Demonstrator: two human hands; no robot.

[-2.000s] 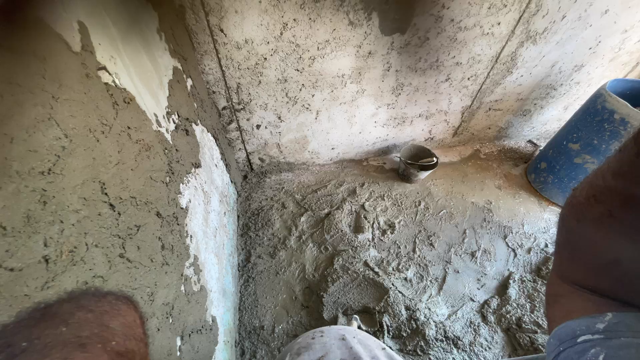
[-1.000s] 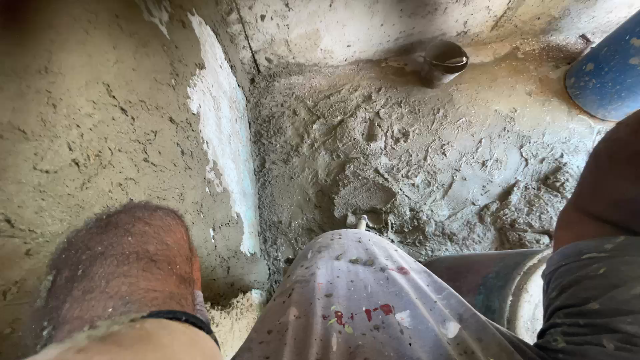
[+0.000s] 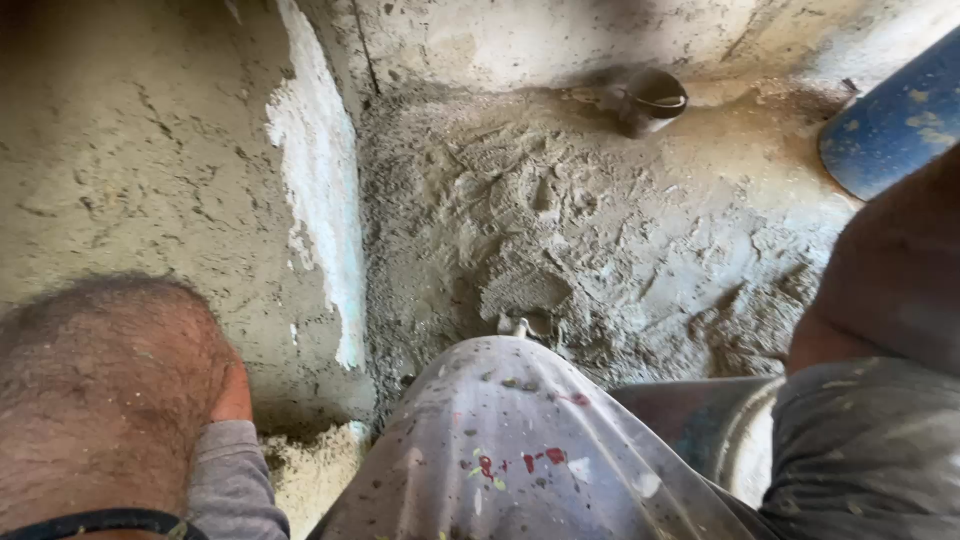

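Neither of my hands shows. At the left, my bent forearm with a black band lies in front of the plastered wall; its hand is hidden or out of frame. My right arm comes out of a dark grey sleeve and leaves the view at the right edge. Wet grey mortar covers the floor, rough and heaped. A small dark bucket stands at the foot of the far wall. Just beyond my paint-spotted clothing, a small pale object shows against the mortar.
A blue plastic barrel, splashed with mortar, is at the upper right. Another large round container with a pale rim is partly hidden low on the right. A whitish strip of uncovered wall runs beside the left corner.
The view has tipped down toward my body, and more of my clothing and left forearm shows. The black band has moved lower in the frame since one second ago.
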